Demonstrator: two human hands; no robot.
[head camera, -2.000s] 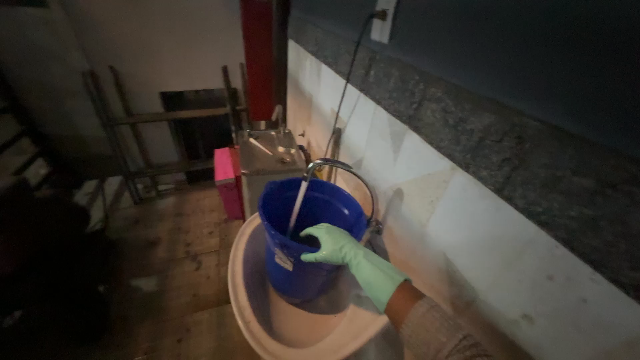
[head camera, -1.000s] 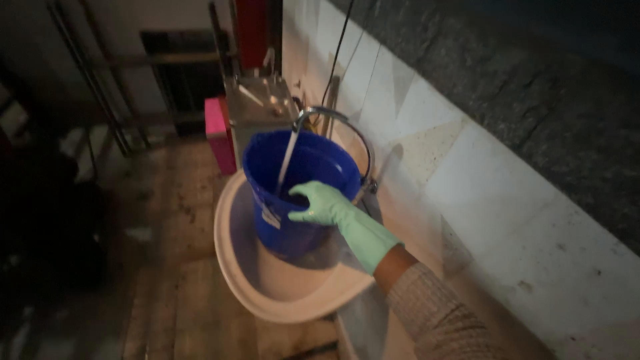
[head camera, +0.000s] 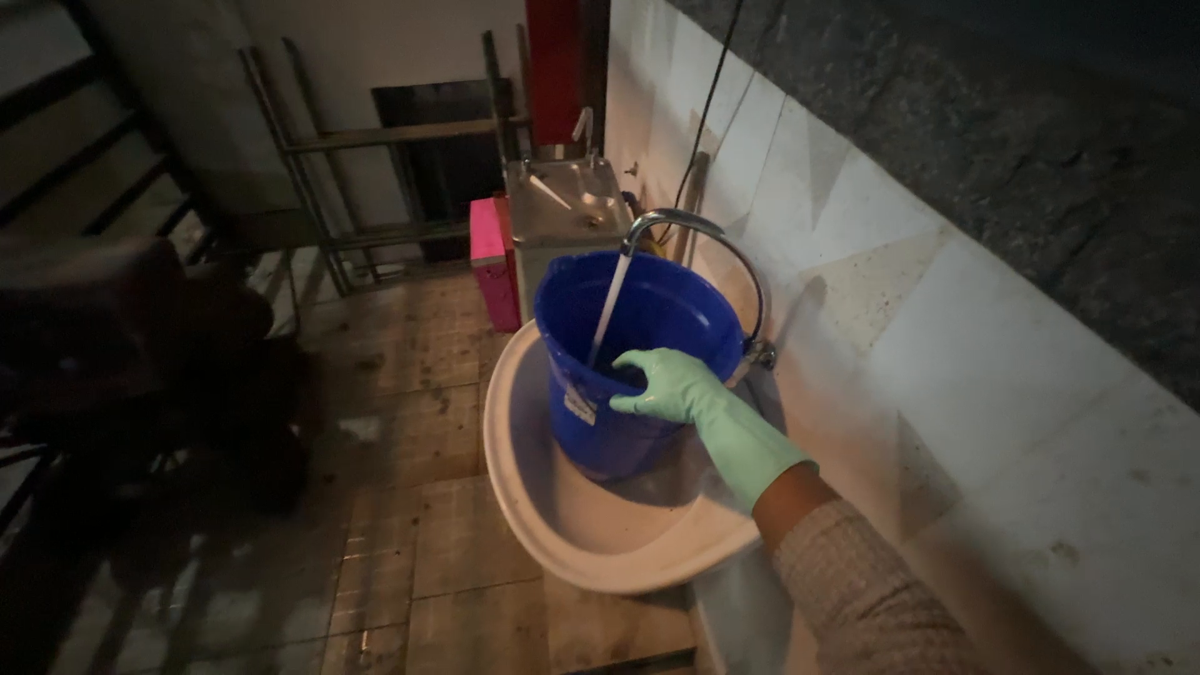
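Observation:
A blue plastic bucket (head camera: 609, 436) stands in a white pedestal washbasin (head camera: 525, 502). From the curved chrome faucet (head camera: 689, 220) on the tiled wall, a stream of water runs down into the bucket. My right hand (head camera: 666, 384), in a pale green rubber glove, grips the near rim of the bucket, thumb outside and fingers over the edge. The bucket's side bears a white label. How much water is inside cannot be told. My left hand is out of view.
Beyond the basin stands a metal sink (head camera: 562, 220) beside a pink box (head camera: 494, 267). A wooden frame (head camera: 394, 136) leans at the back wall. Dark, unclear objects (head camera: 141, 366) fill the left side. The tiled wall (head camera: 1012, 375) runs close along the right.
The view has tilted and shifted somewhat. My right hand stays at the bucket's rim, and water runs from the faucet in all the frames.

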